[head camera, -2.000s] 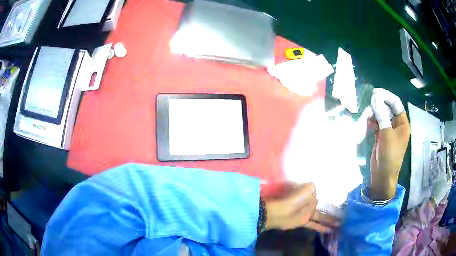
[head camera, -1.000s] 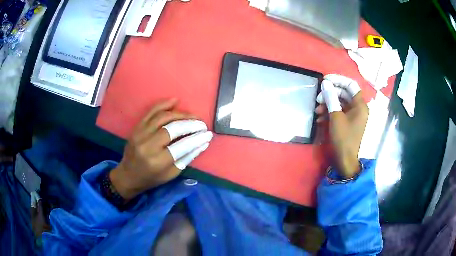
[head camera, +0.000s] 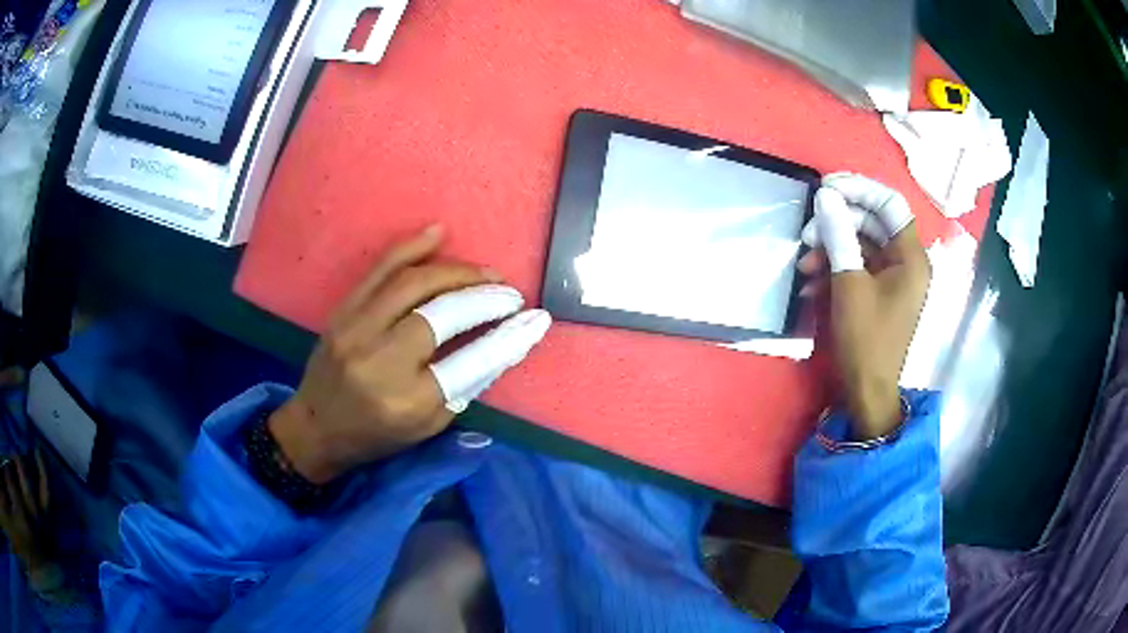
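A dark-framed e-reader (head camera: 690, 229) lies on the red mat (head camera: 458, 136), screen up. Glare lines on its screen look like clear film (head camera: 711, 204); its outline is hard to see. A white strip (head camera: 773, 348) shows under its lower right edge. My right hand (head camera: 872, 266), with white finger cots, pinches at the e-reader's right edge, apparently on the film; the fingertips partly hide it. My left hand (head camera: 396, 346), also with cots, is empty, its fingertips beside the e-reader's lower left corner.
Another e-reader (head camera: 192, 74) sits on a white box (head camera: 155, 173) at upper left, beside a card insert (head camera: 361, 31). Greyish sheets (head camera: 823, 43) lie at the far edge. A yellow item (head camera: 949, 94), crumpled white paper (head camera: 952, 155), a white strip (head camera: 1024, 198) and shiny film (head camera: 959, 359) are at right.
My arm no longer crosses the mat; both hands have come to the e-reader's sides. The view has shifted. The white strip now shows at the lower right edge.
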